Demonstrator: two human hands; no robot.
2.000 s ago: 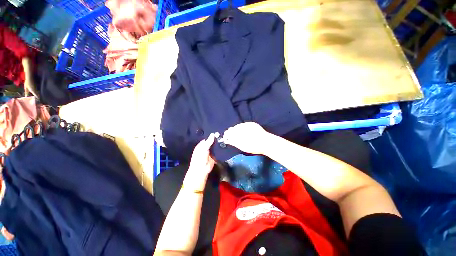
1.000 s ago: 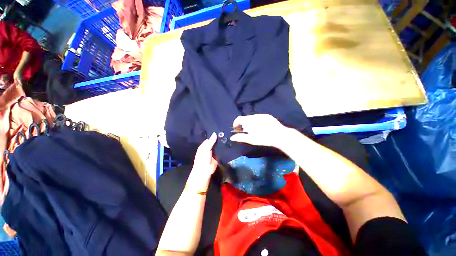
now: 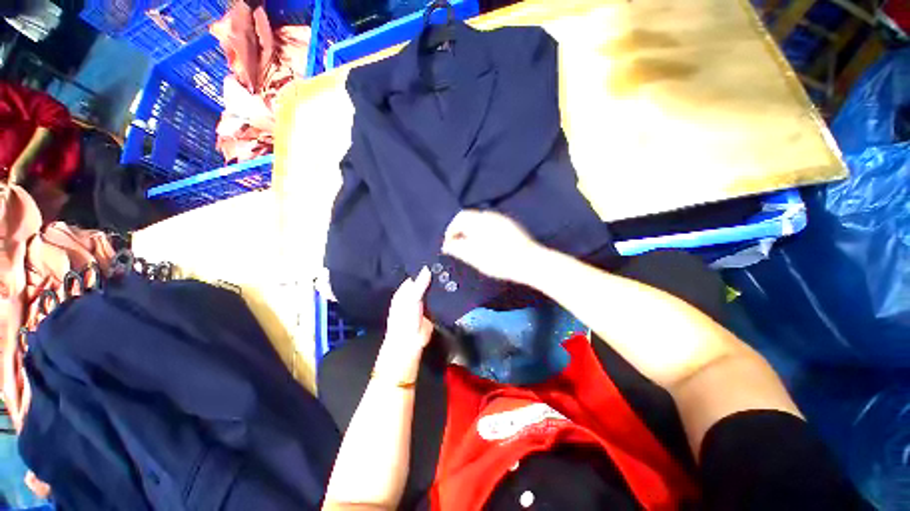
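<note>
A navy suit jacket (image 3: pixel 499 130) lies on the work board with its hanger hook (image 3: pixel 437 15) at the top. A sleeve lies across its front, the cuff at the near edge, with several small buttons (image 3: pixel 444 277) on it. My left hand (image 3: pixel 407 304) holds the cuff edge left of the buttons. My right hand (image 3: pixel 484 243) is above and right of the buttons, its fingers curled; whether it holds anything is hidden.
Stacked navy jackets (image 3: pixel 170 369) with clustered hooks lie at the left. Pink garments (image 3: pixel 254 80) are in a blue crate (image 3: pixel 180 120) at the upper left. A person in red (image 3: pixel 35 135) is at the far left. Blue plastic bags (image 3: pixel 858 259) are at the right.
My right hand has moved up and left and its fingers, apart a second ago, are now curled. More buttons show on the cuff. My left hand stays at the cuff edge.
</note>
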